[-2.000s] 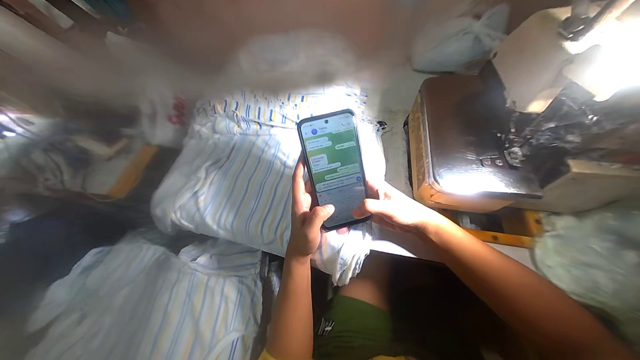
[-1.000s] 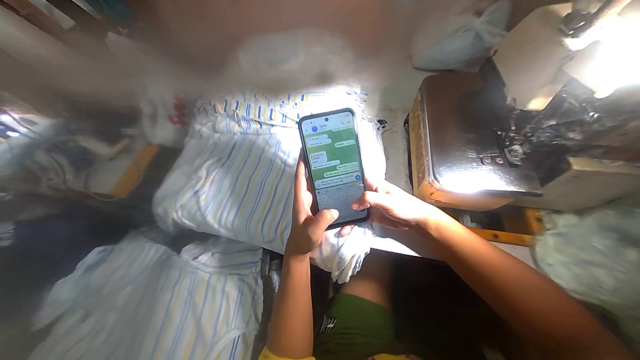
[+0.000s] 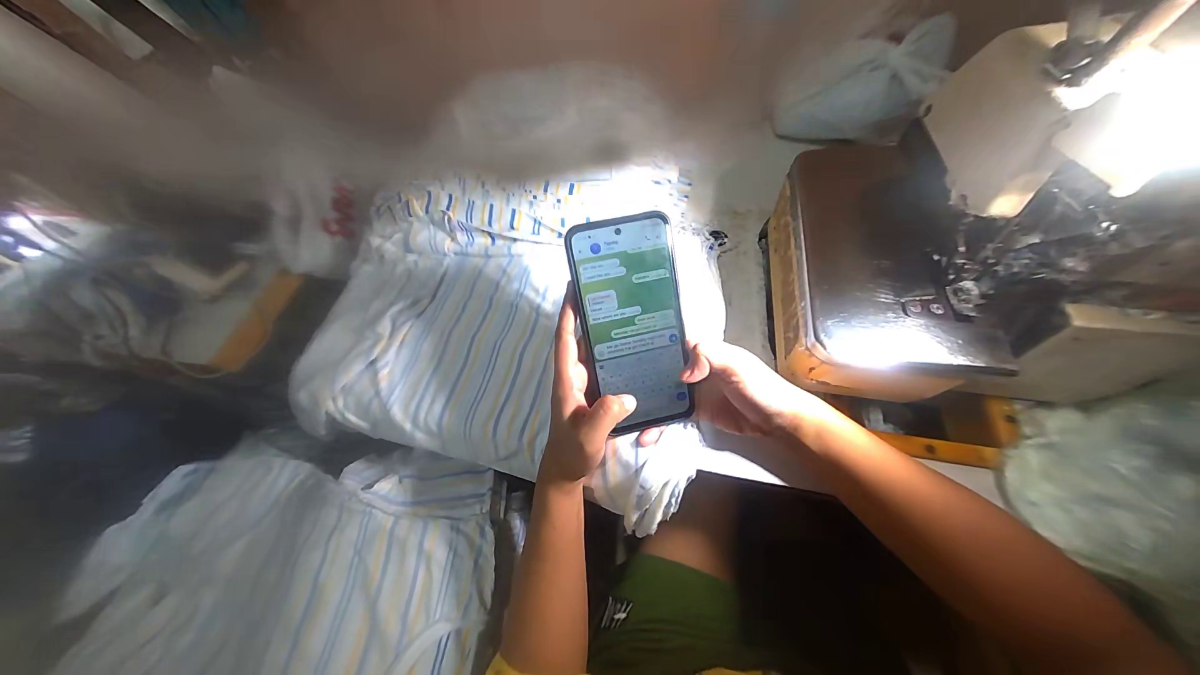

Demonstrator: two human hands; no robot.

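A dark-edged smartphone [image 3: 630, 323] is held upright between both hands, its lit screen showing a green chat and a keyboard. My left hand [image 3: 583, 412] grips the lower left side, the thumb over the keyboard. Around the lower right edge is my right hand [image 3: 736, 389], its thumb at the screen's side. Behind the phone lies a pile of white cloth with blue and yellow stripes [image 3: 441, 347], and a bunched white end of it hangs below my hands.
An industrial sewing machine [image 3: 872, 272] with a bright lamp stands at the right, above a yellow frame [image 3: 937, 448]. More striped cloth [image 3: 375, 553] lies lower left. A tied plastic bag [image 3: 862, 89] is at the back, another translucent bag [image 3: 1106, 478] at the right.
My right thumb has moved off the keyboard to the phone's right edge. Text in the message box has grown. Both hands keep the phone in about the same place.
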